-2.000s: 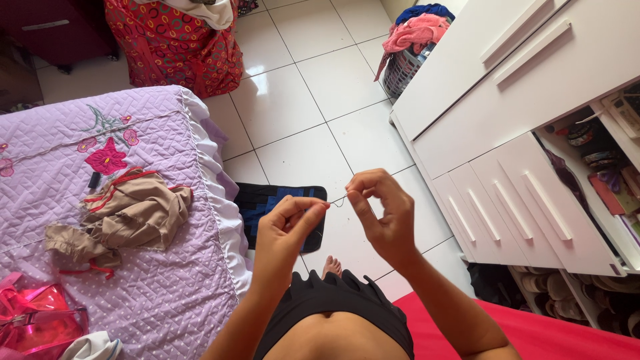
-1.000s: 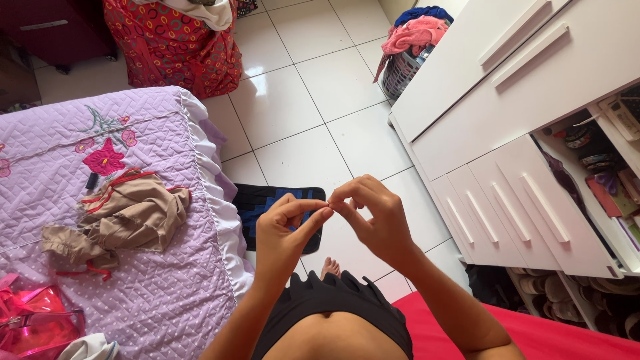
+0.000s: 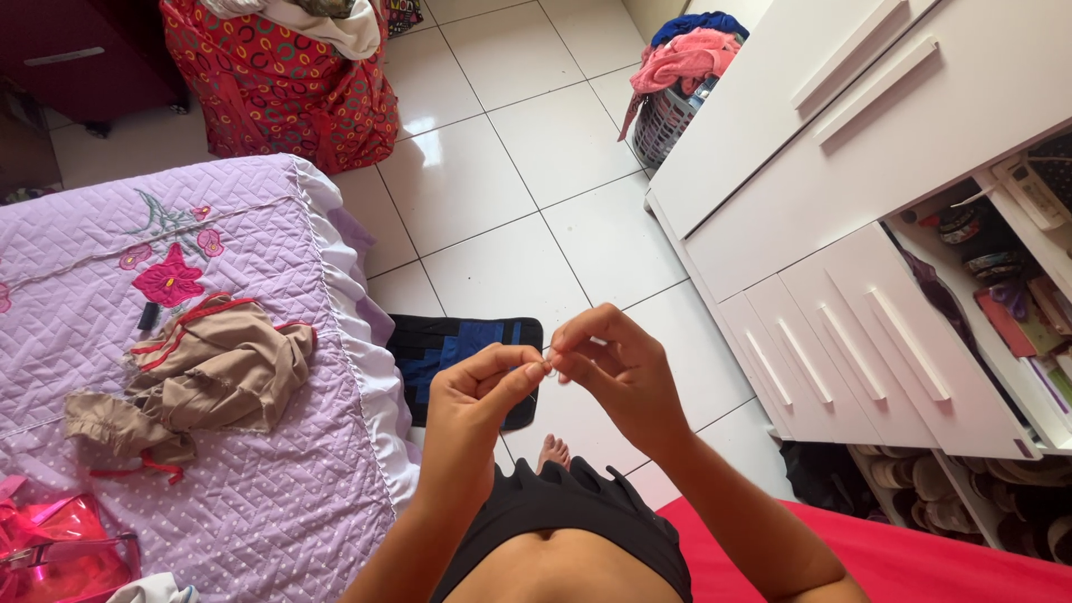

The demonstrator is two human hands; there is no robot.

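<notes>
My left hand (image 3: 486,398) and my right hand (image 3: 615,377) meet fingertip to fingertip in front of my waist. A thin, dark strand (image 3: 549,368), like thread or fine wire, is pinched between the thumb and index finger of each; its ends are too small to make out. To the left, a crumpled beige cloth with red trim (image 3: 230,368) lies on the lilac quilted bedspread (image 3: 276,469). A small black object (image 3: 148,316) rests beside the cloth.
A black and blue mat (image 3: 469,343) lies on the tiled floor. White drawers (image 3: 804,226) stand at the right, with a laundry basket (image 3: 662,126) beyond. A red patterned bag (image 3: 276,92) is at the upper left, a pink transparent bag (image 3: 67,536) at the lower left.
My hands, apart with the strand stretched between them two seconds ago, have come together at the fingertips. The cloth on the bed has not moved.
</notes>
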